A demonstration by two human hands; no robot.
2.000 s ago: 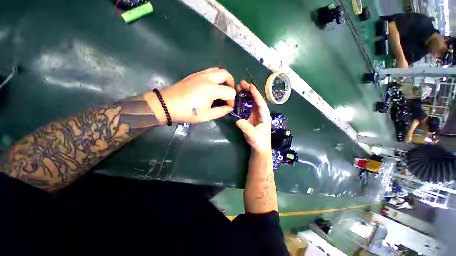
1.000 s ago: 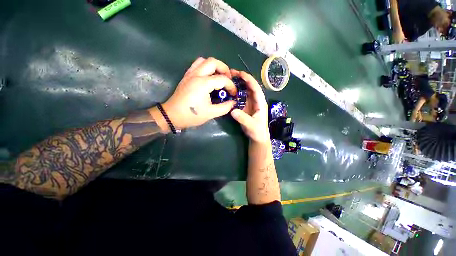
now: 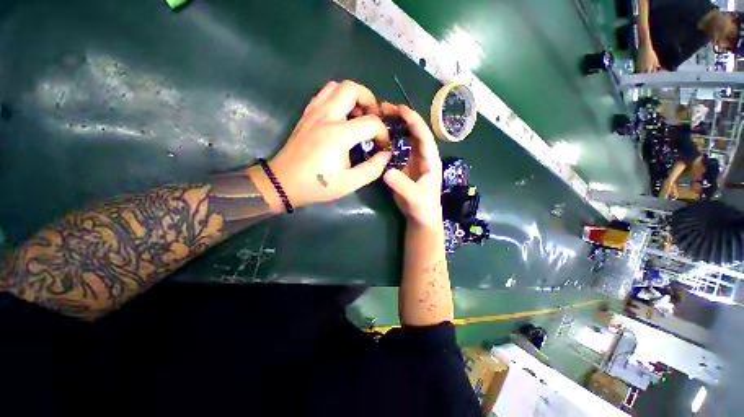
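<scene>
A small black housing (image 3: 400,145) with glossy dark detail sits between my two hands. My right hand (image 3: 418,175) cups it from the right, thumb below and fingers curled over the top. My left hand (image 3: 326,147) has thumb and fingertips closed on a dark part with a small pale centre (image 3: 367,147), at the housing's left side. The fingers hide much of both parts, and I cannot tell if they are joined. A pale yellow ring (image 3: 453,112) holding small dark bits lies beyond my right hand.
Joined black units with blue discs (image 3: 463,204) lie right of my right wrist. A thin dark rod (image 3: 404,92) lies beside the ring. A pale rail (image 3: 489,114) crosses the dark green bench (image 3: 122,106). A green block (image 3: 175,3) is cut off at top left. Other people are far right.
The dark part with the pale centre came into view between one and two seconds ago and is now partly covered by my left fingers. The view has shifted, and the green block is nearly out of frame.
</scene>
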